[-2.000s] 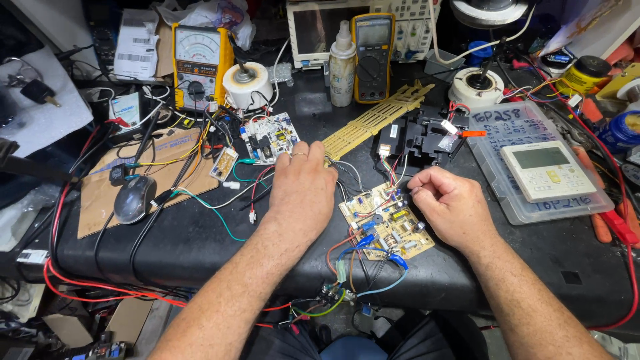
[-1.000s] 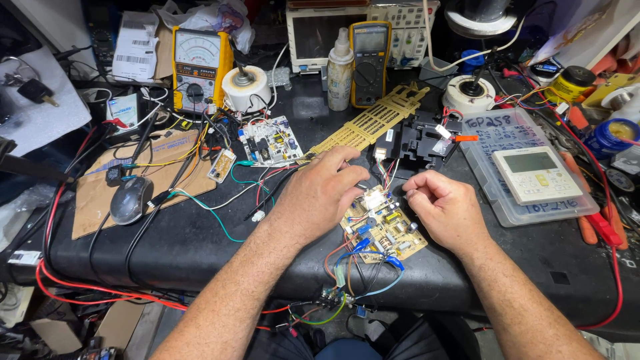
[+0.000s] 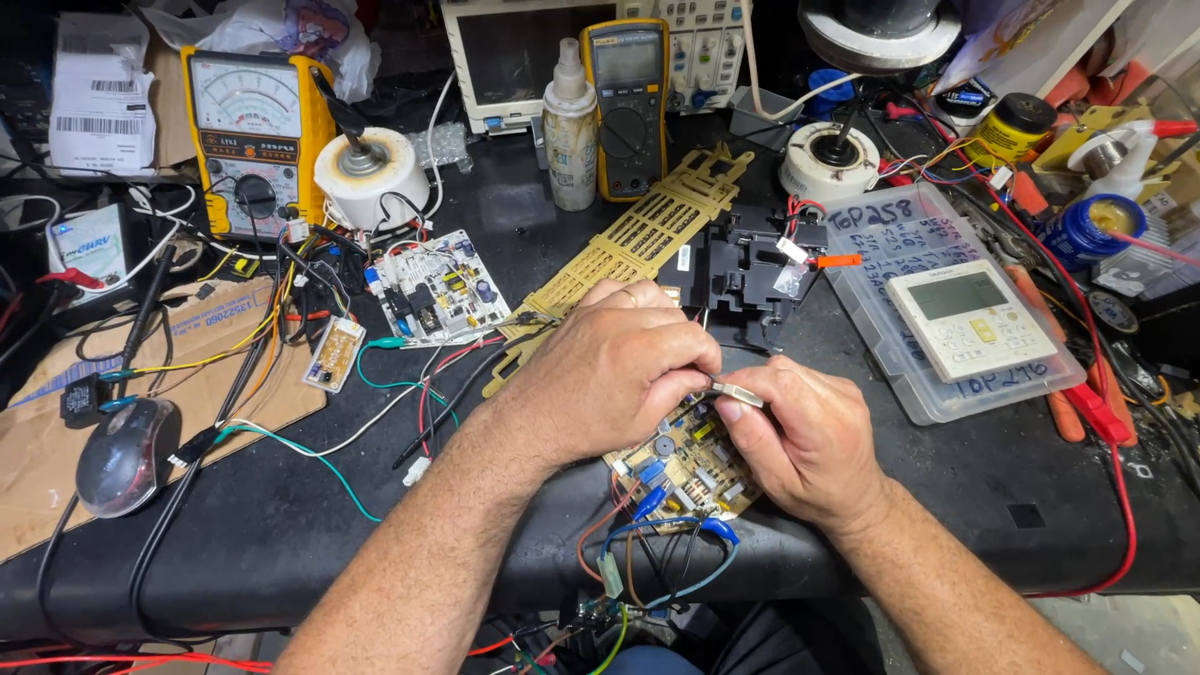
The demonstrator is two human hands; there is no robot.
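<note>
Between my two hands, just over a tan circuit board (image 3: 689,473), is a small grey metal-looking clip or connector (image 3: 738,392). My right hand (image 3: 797,431) pinches it between thumb and forefinger. The fingertips of my left hand (image 3: 609,366) close on a dark lead at its other end. My hands cover the upper part of the board. Blue insulated clips (image 3: 650,503) and several wires are attached along its near side. A white circuit board (image 3: 438,291) lies behind and left of my left hand.
A beige plastic grille (image 3: 647,234) and a black plastic bracket (image 3: 750,272) lie behind my hands. Two multimeters, one analog (image 3: 253,141) and one digital (image 3: 625,112), stand farther back. A clear case (image 3: 923,202) carries a white controller (image 3: 980,319) on the right; a computer mouse (image 3: 128,457) is left.
My left hand has moved right, away from the white board, and its fingertips now meet those of my right hand. A small connector now shows between them.
</note>
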